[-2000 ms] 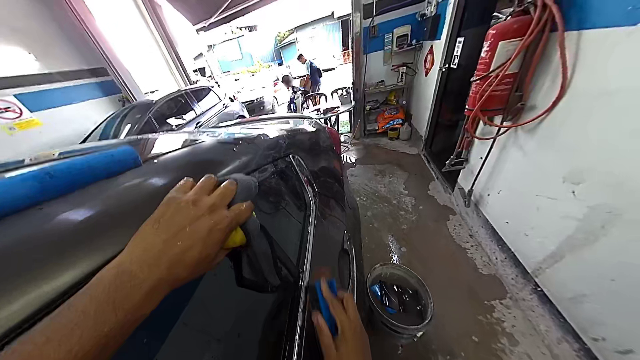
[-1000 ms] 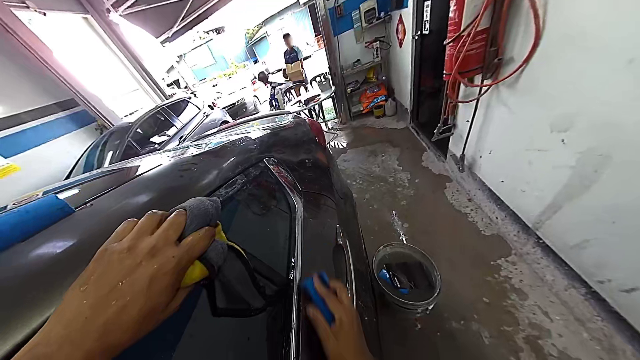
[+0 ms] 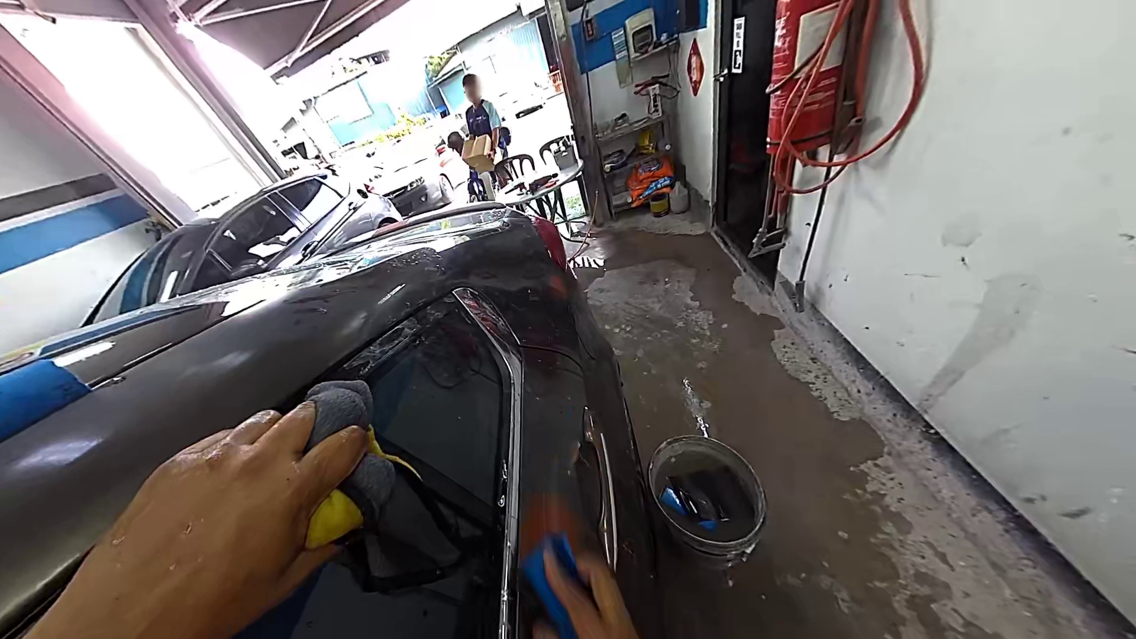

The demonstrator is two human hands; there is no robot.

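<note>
My left hand (image 3: 222,506) grips a folded grey and yellow microfiber cloth (image 3: 346,461) at the upper edge of a side window (image 3: 435,399) of a dark, wet car (image 3: 266,328). Low in the view, my right hand (image 3: 586,595) holds a small blue block or pad (image 3: 552,581), blurred by motion, by the dark door panel between the chrome window trim (image 3: 510,444) and the door handle (image 3: 603,488). Its exact contact with the panel cannot be told. A blue cloth or towel (image 3: 40,395) lies on the car roof at the far left.
A bucket of dark water (image 3: 710,506) with blue items stands on the wet floor beside the car. A red hose (image 3: 914,89) hangs by the right wall. Further off are a shelf (image 3: 630,129), a table (image 3: 541,186), another car (image 3: 257,231) and a person holding a box (image 3: 484,124).
Both hands keep their hold on the cloth and the blue block. The distant person, bent low two seconds ago, stands upright with a box. The view has shifted somewhat.
</note>
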